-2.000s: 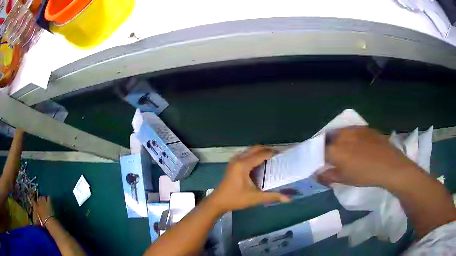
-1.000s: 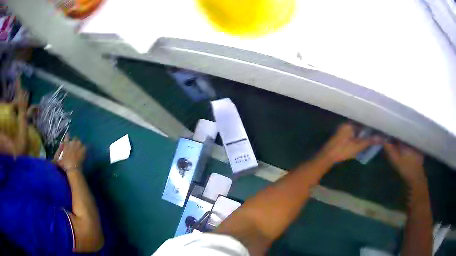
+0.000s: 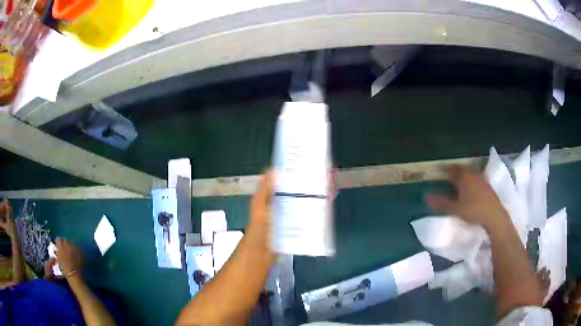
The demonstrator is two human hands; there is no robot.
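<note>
My left hand (image 3: 262,207) holds a retail carton (image 3: 302,184) up in the middle. Its white printed side faces me and it is slightly blurred; the hand is partly hidden behind it. My right hand (image 3: 468,197) is blurred, fingers apart, over the white wrapped products (image 3: 449,239) at the right, and holds nothing that I can see. A blue and white carton (image 3: 366,286) with a white end flap lies on the green bench at the front.
Several cartons (image 3: 167,226) stand or lie left of my left arm. More items lie on the dark belt (image 3: 414,137) under the shelf edge (image 3: 357,38). A white slip (image 3: 104,235) lies at left. A neighbouring person's hands (image 3: 69,256) are at far left; part of another hand shows at lower right.
The view has swung back right. My hands have left the item under the shelf. The carton that lay across the rail is gone from there; my left hand now holds one. My right hand is over the wrapped products.
</note>
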